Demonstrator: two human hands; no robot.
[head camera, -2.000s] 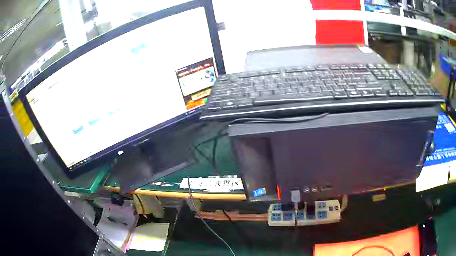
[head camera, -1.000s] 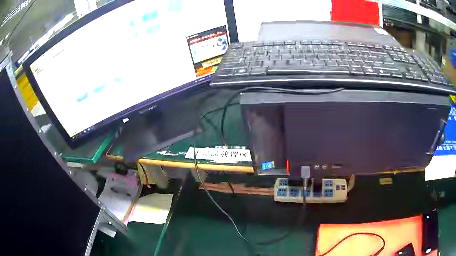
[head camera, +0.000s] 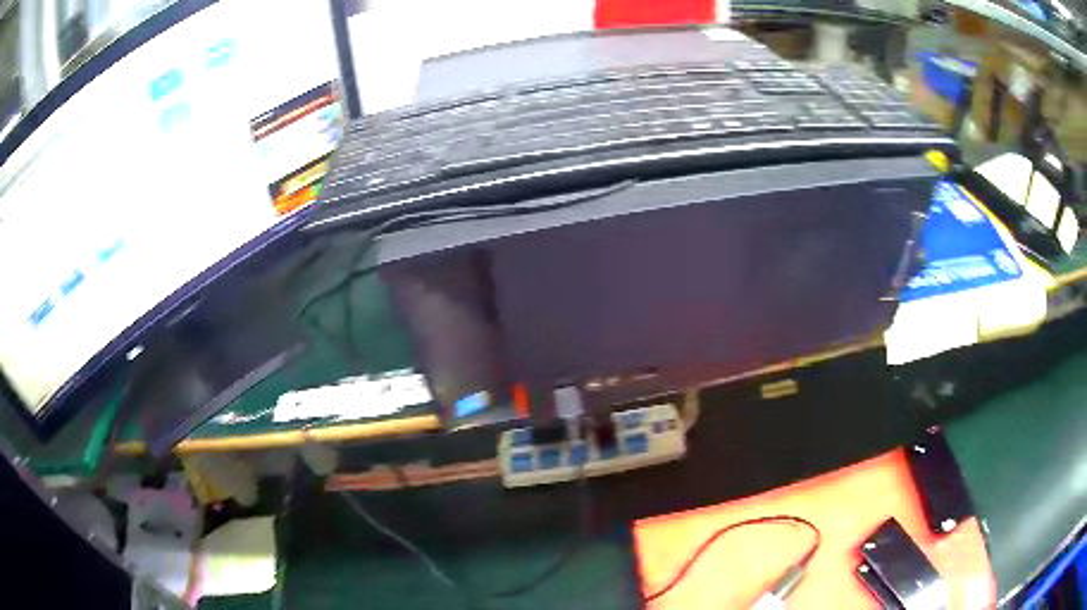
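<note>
The orange mat (head camera: 703, 542) lies at the bottom right of the view. On it a flat black unit (head camera: 902, 567) lies tilted, cut off by the bottom edge; whether it is one unit or two touching is unclear. Another black unit (head camera: 939, 479) lies at the mat's upper right edge. A thin black cable (head camera: 763, 521) curves over the mat and ends in a silver-grey plug (head camera: 783, 584) near the bottom edge. Neither of my hands is in view.
The black PC case (head camera: 703, 280) stands on the raised shelf with the keyboard (head camera: 644, 113) on top. The monitor (head camera: 155, 179) is at left. A white power strip (head camera: 594, 446) sits below the case. A blue printed pad (head camera: 963, 244) is at right. A blue edge shows bottom right.
The view has swung to the right and down, so the monitor and PC case sit farther left. More of the orange mat, its units and the cable's plug now shows.
</note>
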